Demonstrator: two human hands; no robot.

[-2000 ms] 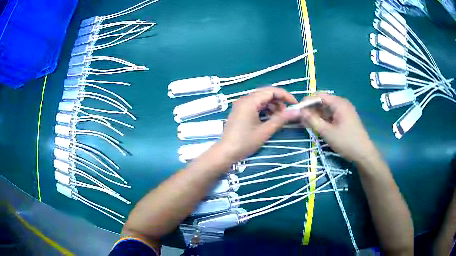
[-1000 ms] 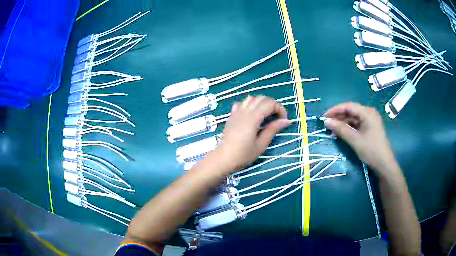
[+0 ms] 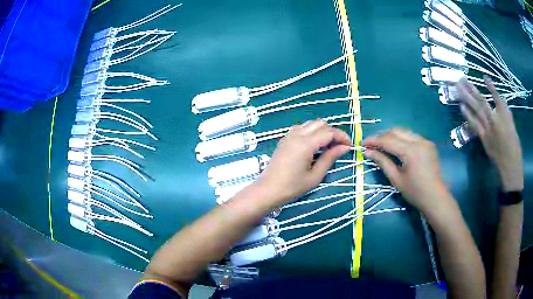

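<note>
Several silver-white blocks lie in a column mid-table, their thin white lead wires pointing right across a yellow line tape. My left hand pinches a white lead wire, thumb and forefinger closed near the yellow tape. My right hand pinches the end of the same wire just to the right, fingertips almost meeting my left. Whether a marker sleeve is on that end is too small to tell. My forearm and left hand cover parts of the lower blocks. A long pale strip lies under my right forearm.
A long row of similar blocks stands at left with leads rightward. A blue tote is at upper left. More blocks fan out at upper right, where another person's hand with a dark wristband reaches over them.
My right hand has moved slightly left, closer to my left hand, and its fingertips now nearly meet it. Another person's hand has come in over the right-hand blocks.
</note>
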